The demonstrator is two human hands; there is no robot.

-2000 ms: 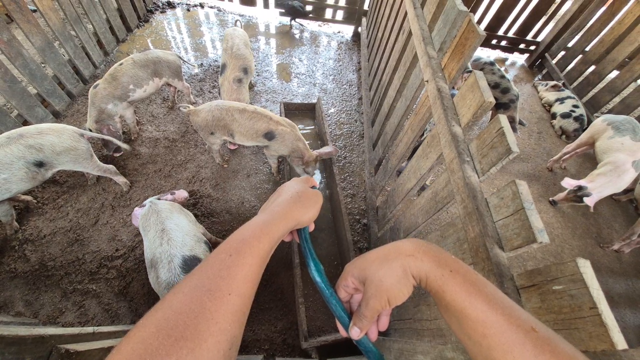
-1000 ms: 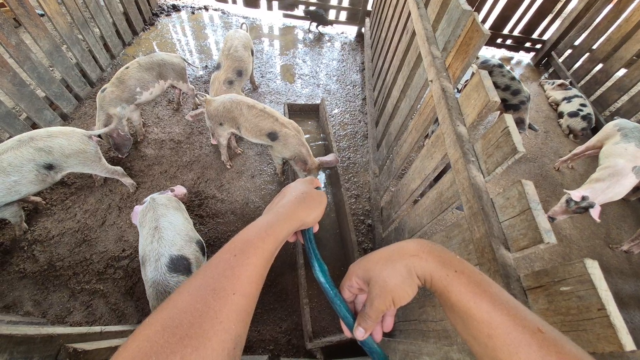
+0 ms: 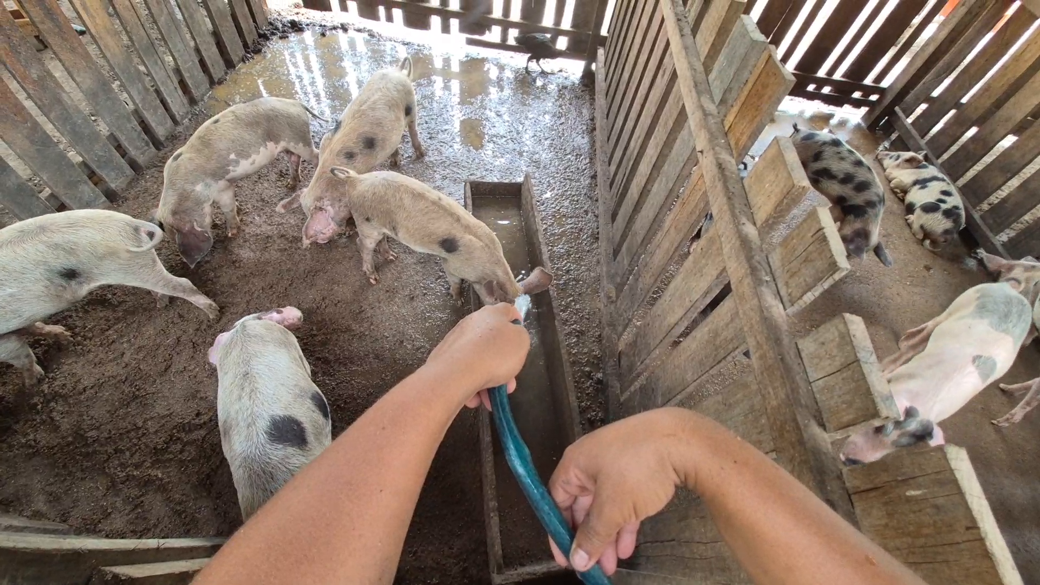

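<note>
My left hand (image 3: 485, 348) grips a green hose (image 3: 524, 471) close to its outlet, where a little water shows just past my fingers. Lower down, my right hand (image 3: 613, 491) is closed around the same hose. Below both hands lies a long wooden trough (image 3: 561, 370) with murky water in it. A tan pig with a dark spot (image 3: 431, 223) has its head lowered at the trough's left side, right beyond my left hand; its snout is hidden. A whitish pig with dark spots (image 3: 264, 406) stands left of my left forearm.
More pigs stand at the left, one spotted (image 3: 370, 130) by a puddle (image 3: 325, 69). A slatted wooden partition (image 3: 731, 187) runs along the right, with several pigs beyond it, one pale (image 3: 967, 341). A dark bird (image 3: 536, 49) is near the back fence (image 3: 479, 16). Wooden rails (image 3: 106, 546) border the near left.
The spotted pig at the back has turned and lowered its head toward the tan pig. The dark bird has moved right along the back fence. Both hands keep hold of the hose.
</note>
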